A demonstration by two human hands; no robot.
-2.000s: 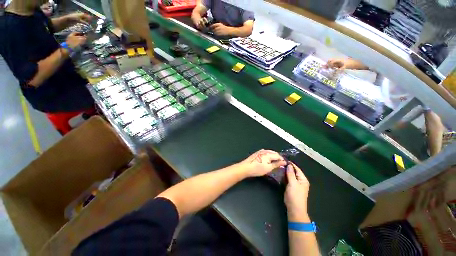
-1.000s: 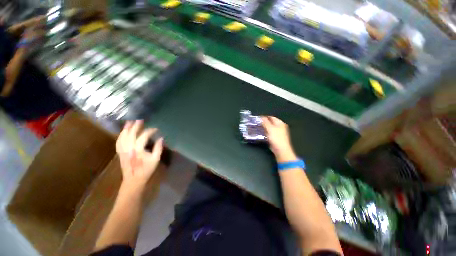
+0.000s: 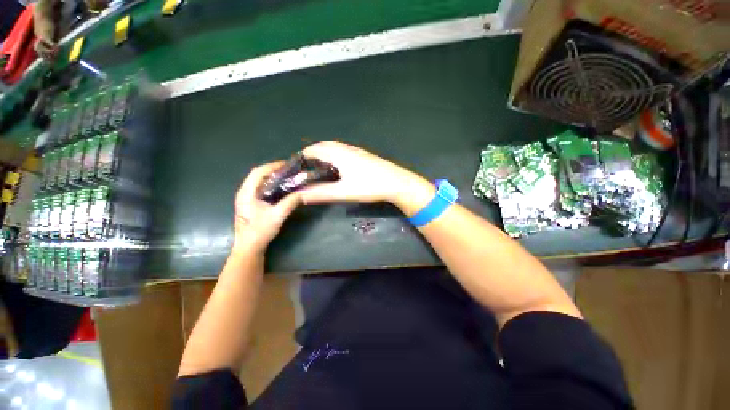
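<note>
A dark, shiny, crinkled parts bag (image 3: 298,178) is held between my two hands above the green bench mat (image 3: 384,104). My left hand (image 3: 258,210) grips its left side. My right hand (image 3: 348,172), with a blue band (image 3: 434,206) at the wrist, grips its right side. What is inside the bag cannot be told. Several tiny dark red parts (image 3: 364,227) lie on the mat, below and right of the hands.
Loose circuit boards (image 3: 524,188) lie heaped at the right. Behind them stand a black fan with a wire grille (image 3: 592,84) and an orange and white roll (image 3: 656,128). Stacked trays of boards (image 3: 76,200) stand at the left. A green conveyor (image 3: 264,36) runs along the back.
My view has turned to the right. My left hand, empty and apart one second ago, has come to the bag and now holds it with my right hand. The bag is off the mat.
</note>
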